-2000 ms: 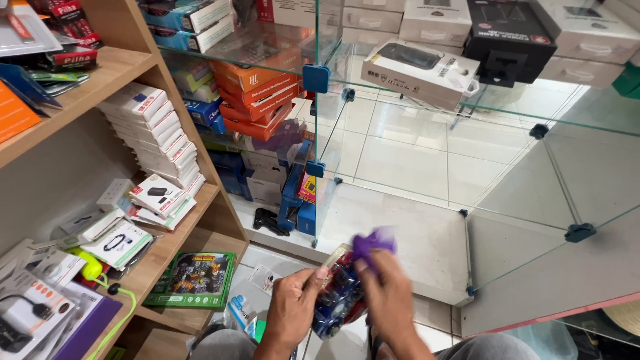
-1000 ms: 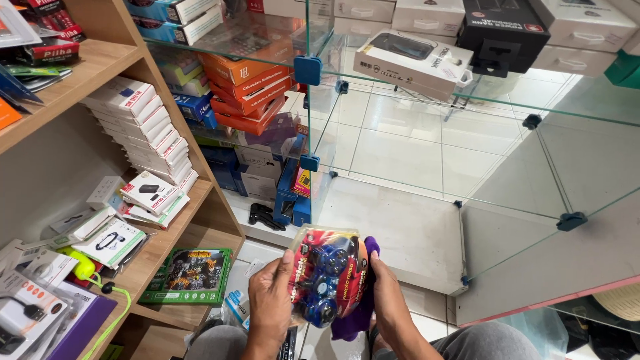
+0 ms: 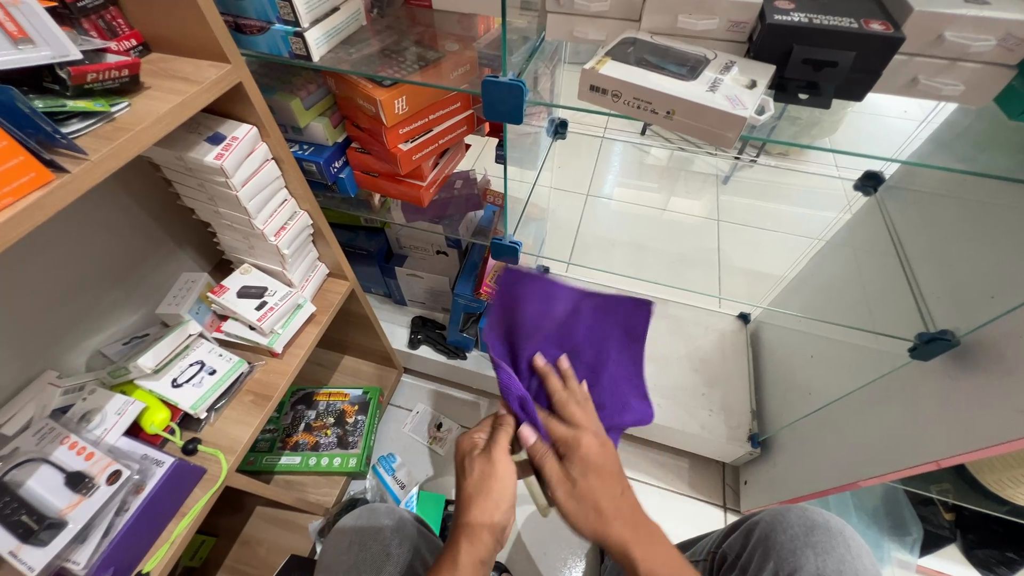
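A purple cloth [image 3: 584,344] is spread out in front of me, above the low white base of the glass case. My right hand [image 3: 572,448] lies on its lower part with the fingers spread. My left hand [image 3: 486,468] grips the edge of a package [image 3: 534,488], which lies mostly behind the cloth and my right hand. Only a pale curved rim of the package shows between my hands.
Wooden shelves [image 3: 320,320] at left hold stacked white boxes [image 3: 240,192] and blister packs. A green game box [image 3: 316,428] lies low. Glass shelves carry orange calculator boxes [image 3: 408,120] and a white power bank box [image 3: 676,84]. A black game controller [image 3: 436,338] lies below them.
The purple cloth was bunched in my right hand beside the package; now it is spread flat over it. The package's red and blue front, visible one second ago, is covered.
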